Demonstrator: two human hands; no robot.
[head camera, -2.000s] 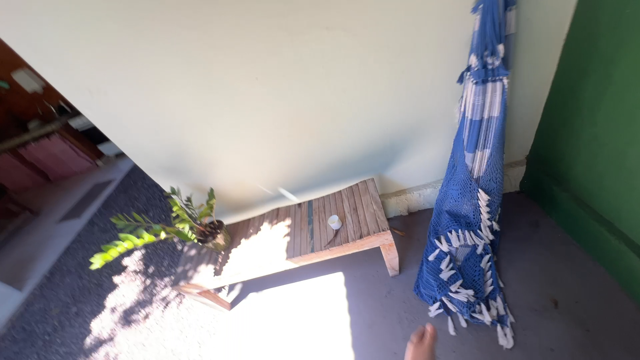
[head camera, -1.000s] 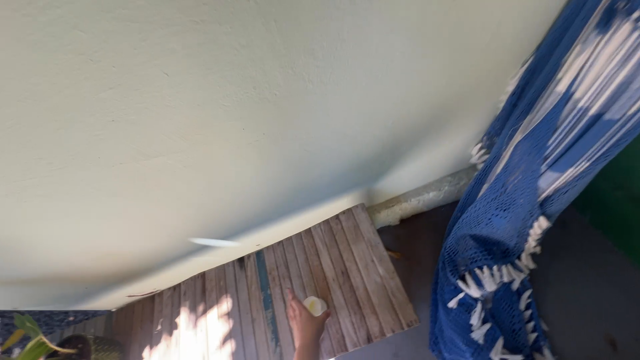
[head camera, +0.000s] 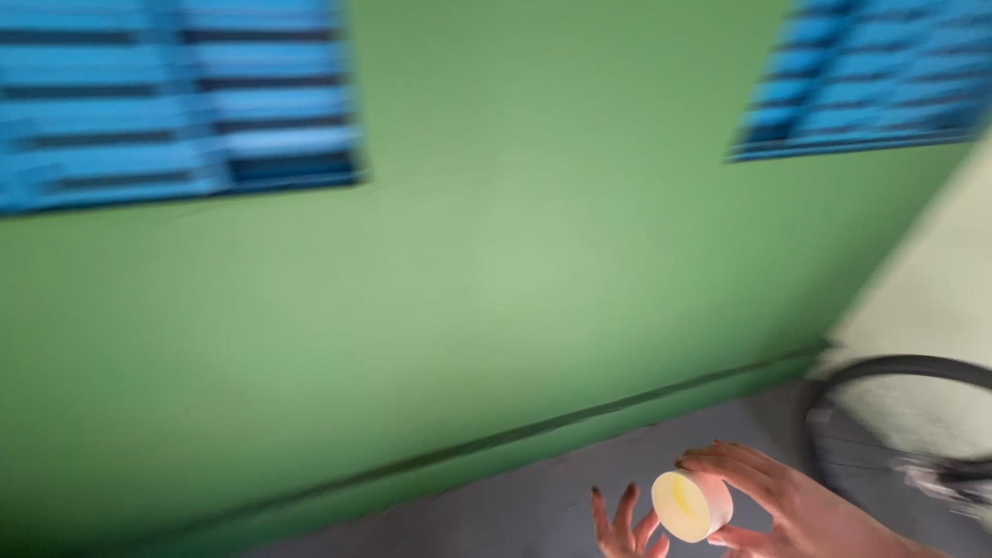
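Near the bottom edge, right of centre, a small whitish round container (head camera: 692, 505) is tilted on its side, its pale yellow round face turned to the left. My right hand (head camera: 790, 508) comes in from the lower right and grips it between the fingers above and the thumb below. Just left of it is my left hand (head camera: 629, 531), fingers spread and pointing up, with nothing held in it; its palm is partly cut off by the bottom edge. Whether a left fingertip touches the container I cannot tell.
A green wall (head camera: 496, 294) fills most of the view, with blue slatted shutters (head camera: 271, 93) at upper left and more blue shutters (head camera: 876, 77) at upper right. A bicycle wheel (head camera: 814, 418) stands at the right by a pale wall (head camera: 922, 279). Grey floor (head camera: 480, 511) lies below.
The view has swung from the slatted wooden bench and blue hammock to the green wall. The container, on the bench two seconds ago, is held up in my right hand. My left hand has come into view.
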